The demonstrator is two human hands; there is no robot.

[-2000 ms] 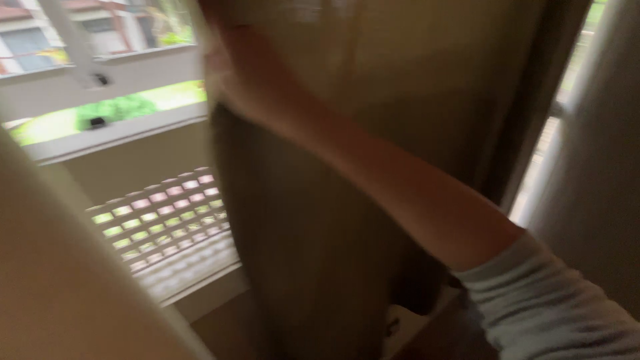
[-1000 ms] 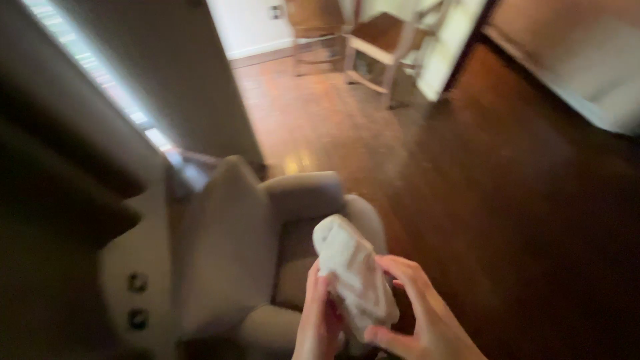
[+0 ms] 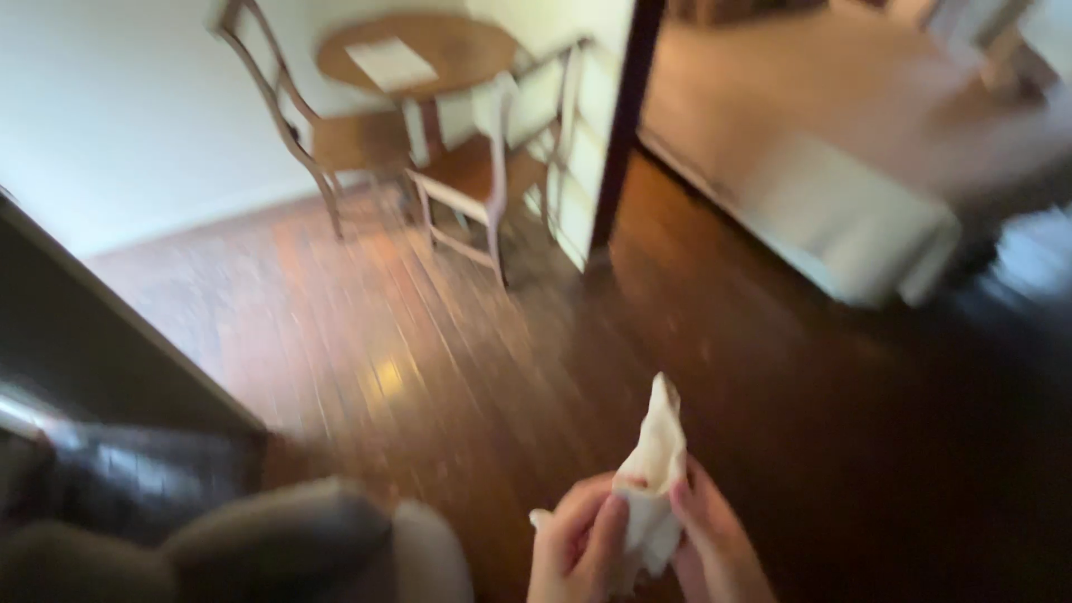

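A crumpled white cloth (image 3: 657, 461) is held between my two hands at the lower centre right, its narrow tip pointing up. My left hand (image 3: 578, 536) grips it from the left, the thumb against its front, and a small bit of white shows beyond the fingers. From the other side my right hand (image 3: 712, 536) pinches the cloth with its thumb near the middle. The lower part of the cloth hangs between the palms and is partly hidden.
Dark wooden floor (image 3: 377, 335) stretches ahead. A round wooden table (image 3: 469, 50) bears a white sheet (image 3: 392, 64), with wooden chairs (image 3: 360, 138) beside it. A bed (image 3: 804, 126) stands at the upper right, past a dark door frame (image 3: 624, 134). An upholstered armchair (image 3: 276, 536) is at the lower left.
The view has swung from the window and curtain, past the armchair, to the table and bed. Both hands still hold the white cloth, which now stands up in a narrow point instead of a bulky bundle.
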